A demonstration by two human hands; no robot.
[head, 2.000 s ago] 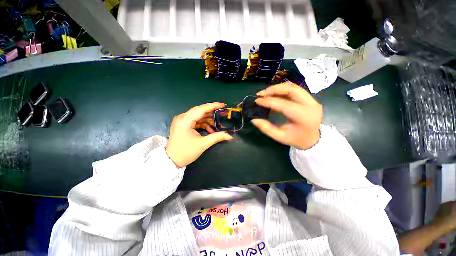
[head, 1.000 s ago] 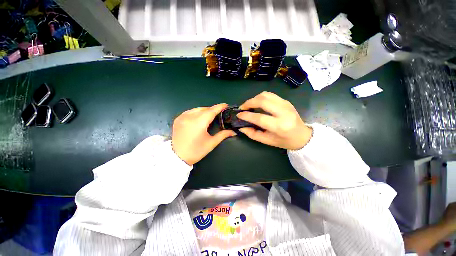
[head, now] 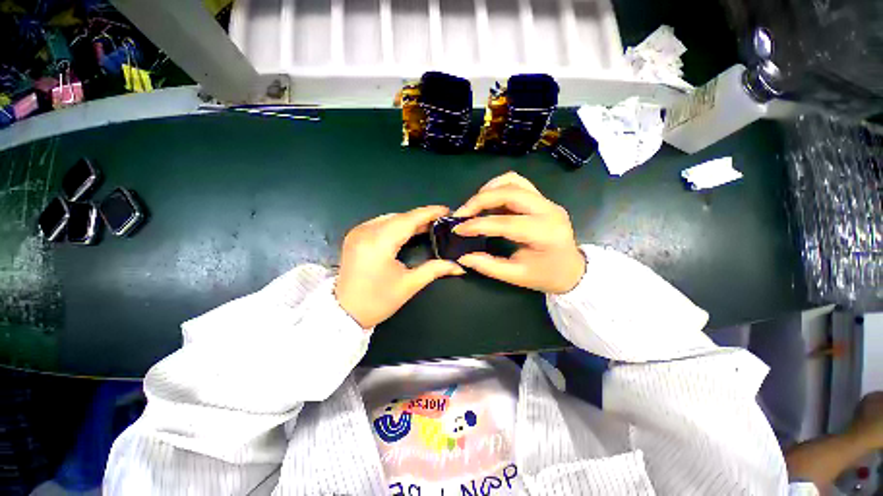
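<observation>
A small dark watch case (head: 447,239) with a thin shiny rim is held between both hands above the green bench. My left hand (head: 385,260) grips its left side between thumb and fingers. My right hand (head: 523,235) has its fingertips on a black screen module at the case's right part; the fingers hide much of it, and I cannot tell how it sits in the case. Black screen stacks with orange-gold tails stand at the back edge, a left stack (head: 445,113), a middle stack (head: 528,111) and a low one (head: 574,146) at the right.
Several assembled watch bodies (head: 122,211) lie at left. A white compartment tray (head: 426,44) is behind the rail. Thin rods (head: 266,112) lie there. Crumpled wipes (head: 627,134), a white bottle (head: 715,108) and a white strip (head: 712,173) are back right. Clear blister trays (head: 837,213) stand far right.
The screen module, apart from the case with its orange tail showing two seconds ago, is now against the case. My right hand has moved left and down. The low stack is uncovered.
</observation>
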